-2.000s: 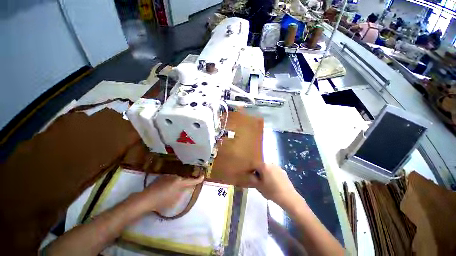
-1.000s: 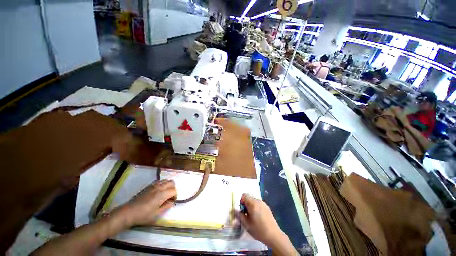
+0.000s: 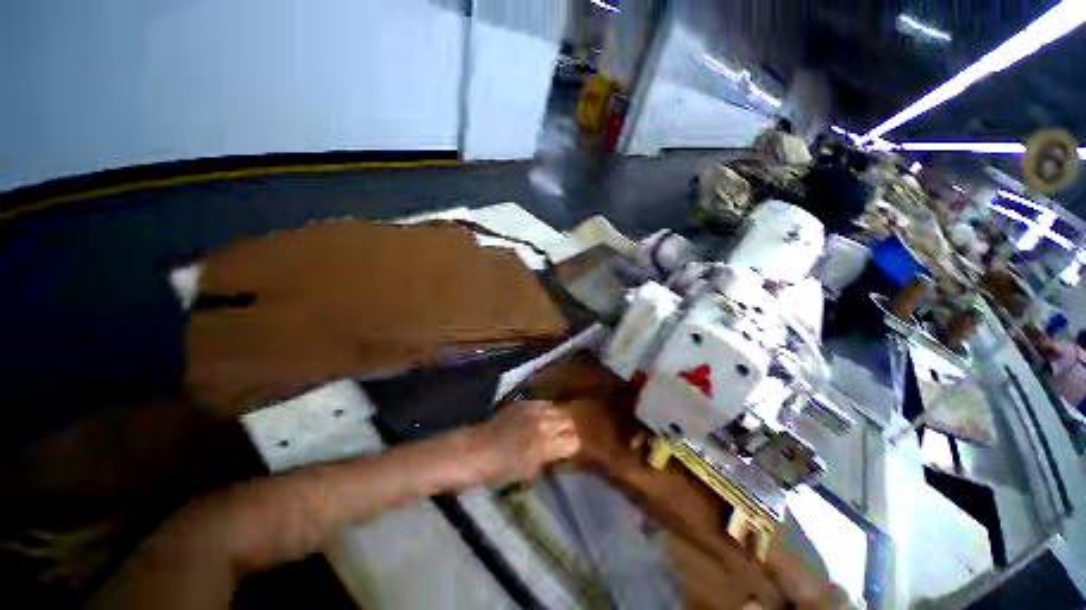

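Note:
My left hand (image 3: 538, 441) is half closed, palm down, at the left edge of the brown bag panel (image 3: 619, 443); whether it grips the edge cannot be told. The panel lies under the white sewing machine head (image 3: 703, 372) and the yellow-gold clamp frame (image 3: 712, 486). The blurred template sheet (image 3: 417, 554) lies in front of it, below my left forearm. My right hand is not clearly visible; a small blurred skin-toned patch shows at the bottom edge, right of centre. The handle strap cannot be made out.
A large brown panel pile (image 3: 369, 292) with a black tab (image 3: 224, 300) lies left of the machine. A white plate (image 3: 312, 427) sits at the table's left. Behind the machine are a blue item (image 3: 896, 260) and bundled material. A wall and grey floor lie beyond.
The view has swung left, so the machine appears further right and the control screen is out of view. My left hand has moved from the template sheet to the panel's left edge.

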